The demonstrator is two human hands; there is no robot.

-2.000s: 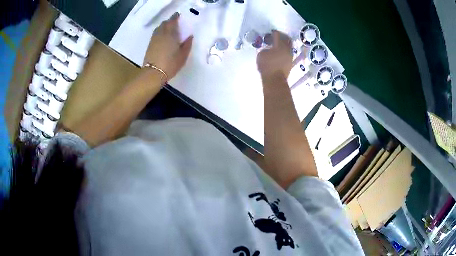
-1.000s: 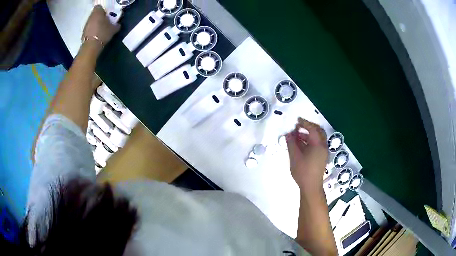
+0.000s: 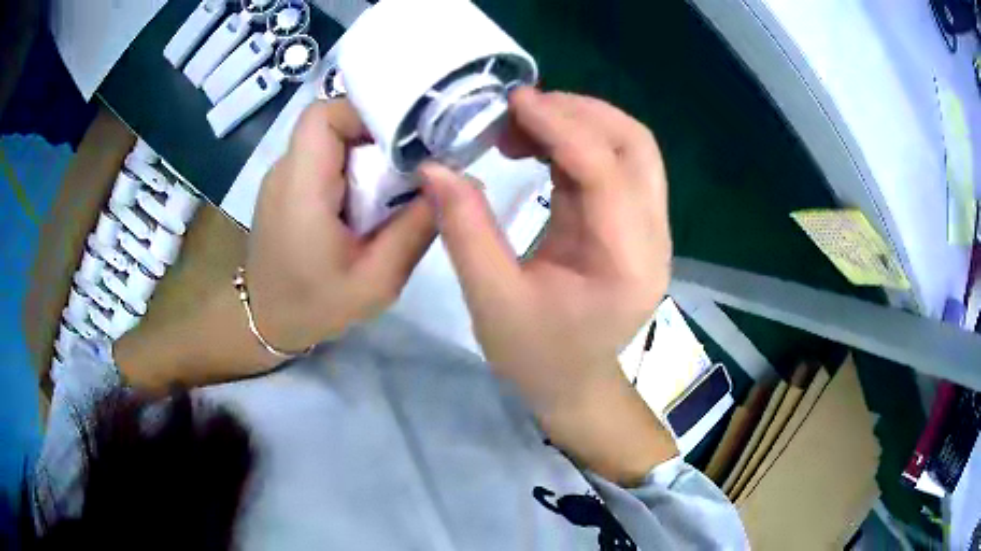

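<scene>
A white handheld fan (image 3: 414, 54) is held up close to the camera, its open ringed head tilted towards me. My left hand (image 3: 312, 221) grips it around the handle, just below the head. My right hand (image 3: 570, 231) is at the open end, thumb and forefinger at opposite sides of a silvery centre cap (image 3: 465, 116) within the ring. The cap looks tilted; whether it touches the hub cannot be told. My left fingers cover most of the handle.
Several white fans (image 3: 245, 99) lie on the dark green bench at upper left. A brown carton (image 3: 204, 253) of white units is at left. Papers (image 3: 672, 350), a smartphone (image 3: 699, 410) and cardboard dividers (image 3: 812, 436) are at lower right. The green conveyor belt (image 3: 742, 194) runs beyond.
My left hand has come from the far upper left with a fan and raised it in front of me. My right hand has moved up from the sheet to the fan's head.
</scene>
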